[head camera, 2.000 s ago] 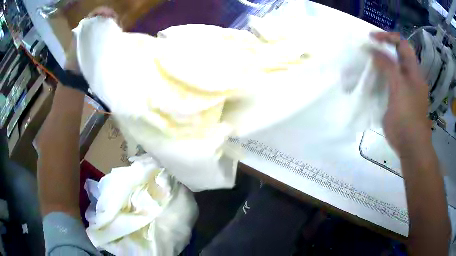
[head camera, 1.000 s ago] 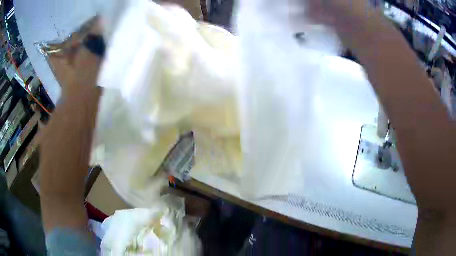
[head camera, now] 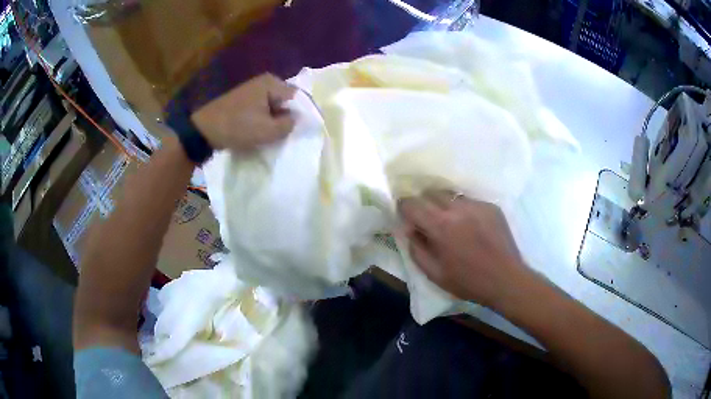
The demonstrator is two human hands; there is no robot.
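A large pale cream garment piece (head camera: 460,132) lies bunched over the white table and hangs over its front edge. My left hand (head camera: 249,113), with a dark band at the wrist, grips the cloth at its upper left. My right hand (head camera: 460,241) pinches the cloth near its middle, by the table's front edge. The fingertips of both hands are partly hidden by folds and slightly blurred.
The sewing machine (head camera: 678,156) stands at the right, with its metal plate (head camera: 624,234) in the white table (head camera: 561,210). A crumpled cream pile (head camera: 226,335) lies below left. Cartons (head camera: 175,230) stand at the left.
The garment, spread and lifted between my hands before, is now lower and bunched on the table. My right hand has come down and inward to its middle; my left hand has moved right.
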